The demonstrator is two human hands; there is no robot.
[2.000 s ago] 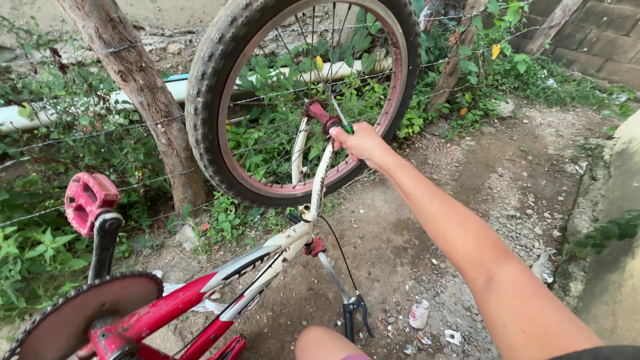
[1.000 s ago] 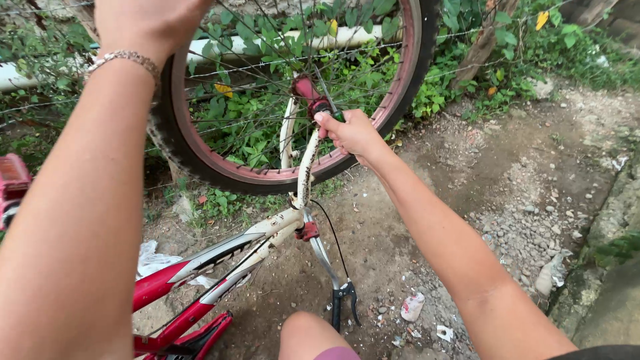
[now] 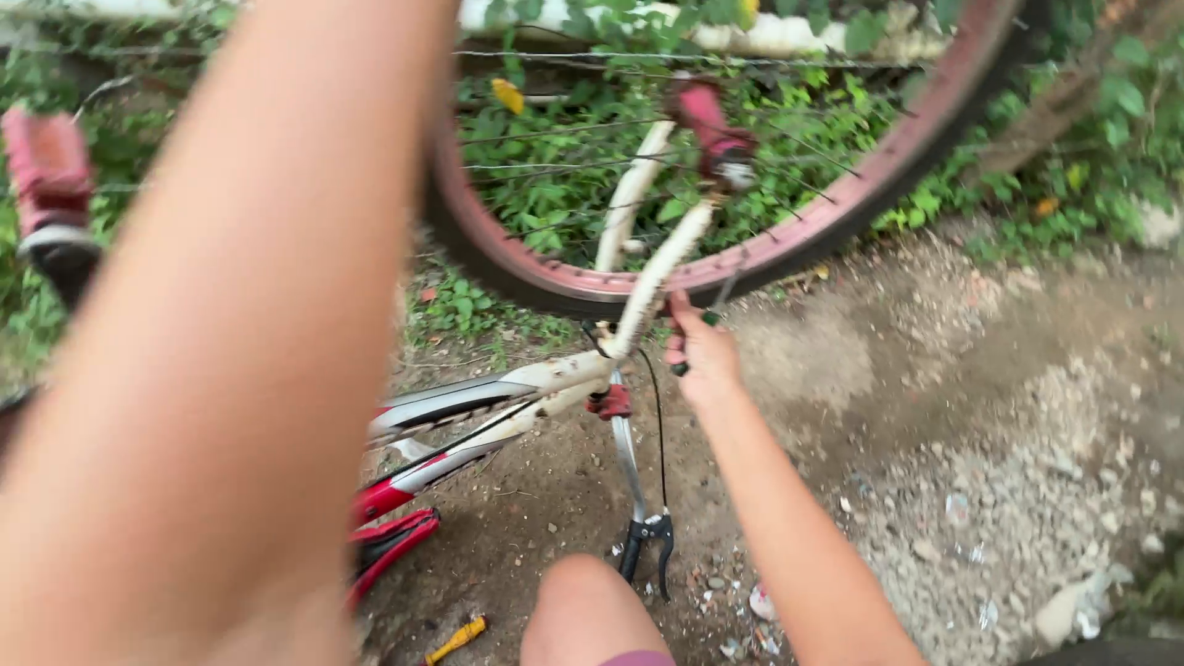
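An upside-down bicycle with a red and white frame point(image 3: 555, 375) fills the middle. Its front wheel's pink rim point(image 3: 786, 254) stands between the white fork legs, the red hub point(image 3: 708, 120) near the top. My right hand point(image 3: 708, 356) is closed on a green-handled tool point(image 3: 710, 317) with a thin metal shaft, beside the fork leg point(image 3: 661, 273) and the lower rim. My left forearm crosses the left side, blurred; the left hand is beyond the top edge. Below the frame, the handlebar with a black brake lever point(image 3: 664, 546) reaches the ground.
A yellow-handled tool point(image 3: 455, 640) lies on the dirt near my knee point(image 3: 592, 610). A red pedal point(image 3: 51, 171) sticks up at the left. Wire fencing, green plants and a pale pipe point(image 3: 786, 32) run behind the wheel. Gravel and litter cover the ground at right.
My right hand has moved from the hub down to the lower rim with the green-handled tool. My left arm came into view, and its hand has since passed out beyond the top edge.
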